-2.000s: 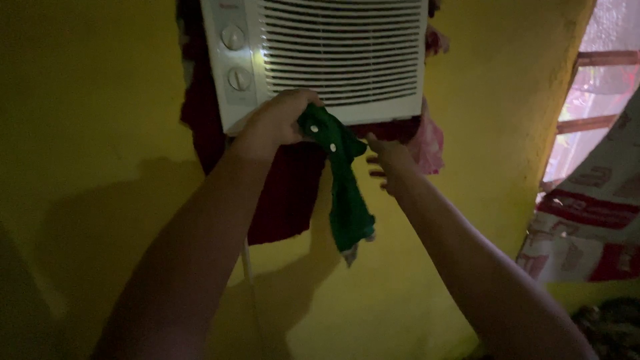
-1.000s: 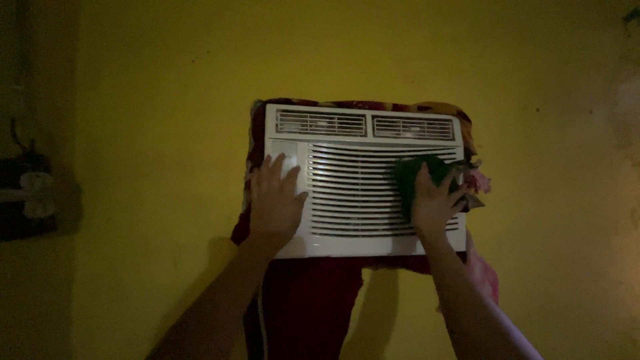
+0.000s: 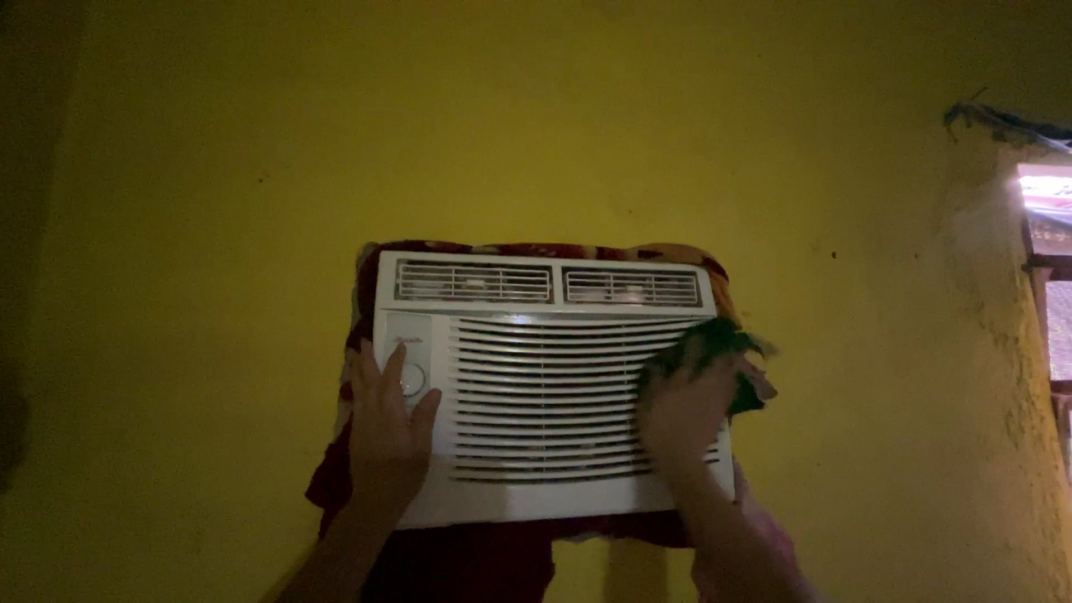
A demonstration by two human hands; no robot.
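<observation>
A white window-type air conditioner (image 3: 536, 502) is set in the wall, with a louvered grille and two upper vents. My left hand (image 3: 389, 427) lies with fingers spread on the control panel at the unit's left side, beside a round knob (image 3: 413, 379), and holds nothing. At the grille's right side, my right hand (image 3: 687, 410) presses a crumpled dark green cloth (image 3: 712, 335) against the louvers. The hand is slightly blurred, and part of the cloth sticks out past the unit's right edge.
Dark red patterned fabric (image 3: 469, 561) is stuffed around the unit and hangs below it. Yellow wall (image 3: 536, 126) surrounds it. A window with a frame (image 3: 1051, 266) stands at the far right, and dark material (image 3: 1005, 121) hangs above it.
Two seconds ago the green cloth hung from my left hand below the unit; now it is under my right hand on the grille. My left hand has moved onto the control panel. The view has shifted.
</observation>
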